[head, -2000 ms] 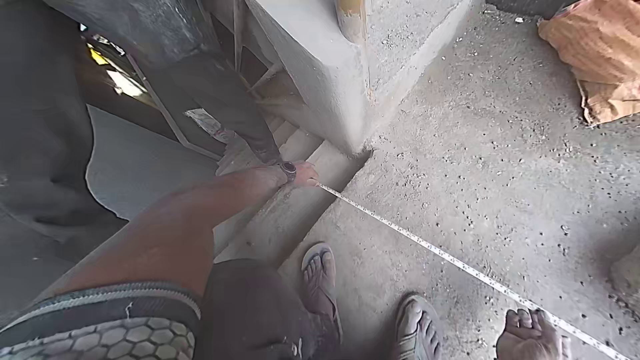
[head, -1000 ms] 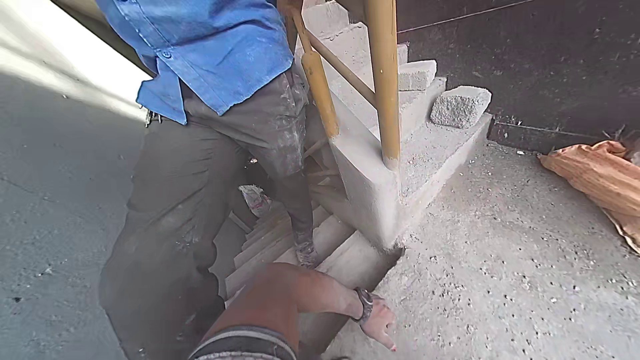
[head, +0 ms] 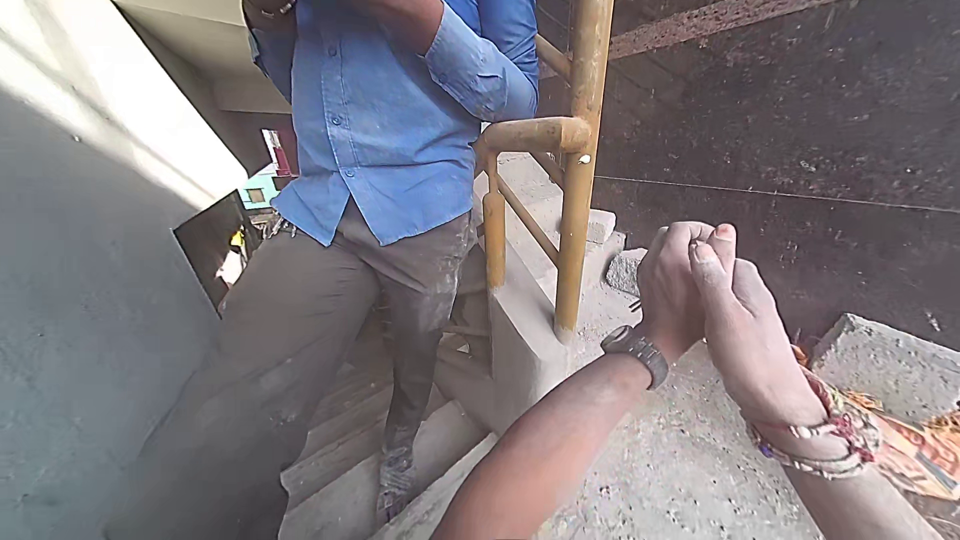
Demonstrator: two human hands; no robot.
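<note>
My left hand (head: pixel 675 281), with a dark wristwatch (head: pixel 636 355) on its wrist, meets my right hand (head: pixel 746 330) in front of the dark wall. Their fingers and palms touch, and some fingers are hidden behind others. Red and white thread bracelets (head: pixel 832 439) circle my right wrist. No tool shows in either hand, though what may lie between the palms is hidden. Left of my hands stands a yellow metal railing post (head: pixel 581 225), set in a concrete curb (head: pixel 525 345).
A person in a blue shirt (head: pixel 390 127) stands on the concrete stairs (head: pixel 345 457) beyond the railing. Rough concrete blocks lie at the stair edge and at the right (head: pixel 892 364), near an orange sack (head: pixel 919 450). A grey wall (head: pixel 90 300) bounds the left.
Both my hands have come up together; two seconds ago my left hand held a measuring tape's end low at the step, with my right hand by the tape. The view has tilted up.
</note>
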